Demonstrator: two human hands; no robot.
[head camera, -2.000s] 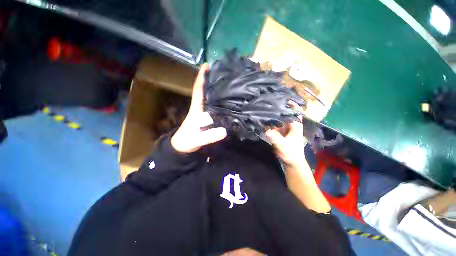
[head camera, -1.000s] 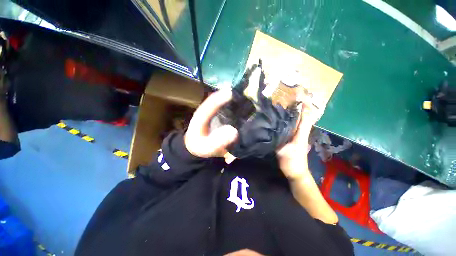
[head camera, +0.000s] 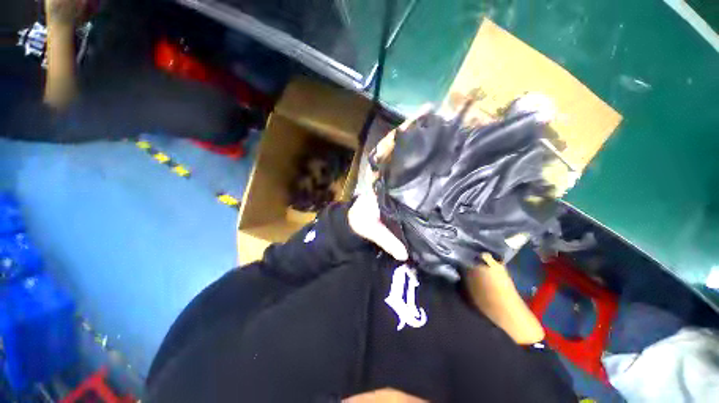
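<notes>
A large spiky black assembly (head camera: 473, 185) with glossy lobes is held above my lap, in front of my chest. My left hand (head camera: 377, 206) holds its left side, with the thumb below and the fingers partly behind it. My right hand (head camera: 495, 275) is at its lower right side and is mostly hidden by the assembly. A tan cardboard pad (head camera: 544, 71) with brown stains lies on the green bench behind the assembly, which covers its lower part.
An open carton (head camera: 264, 185) with dark pieces at its bottom stands left of my hands. The green bench (head camera: 646, 157) spans the upper right. A red stool (head camera: 603, 307) is at lower right, blue bins (head camera: 39, 315) at lower left. Another person's arm (head camera: 59, 63) shows at upper left.
The assembly has been turned, so its broad lobed side faces me again and covers more of the pad. The whole view has shifted, with the carton's inside showing more.
</notes>
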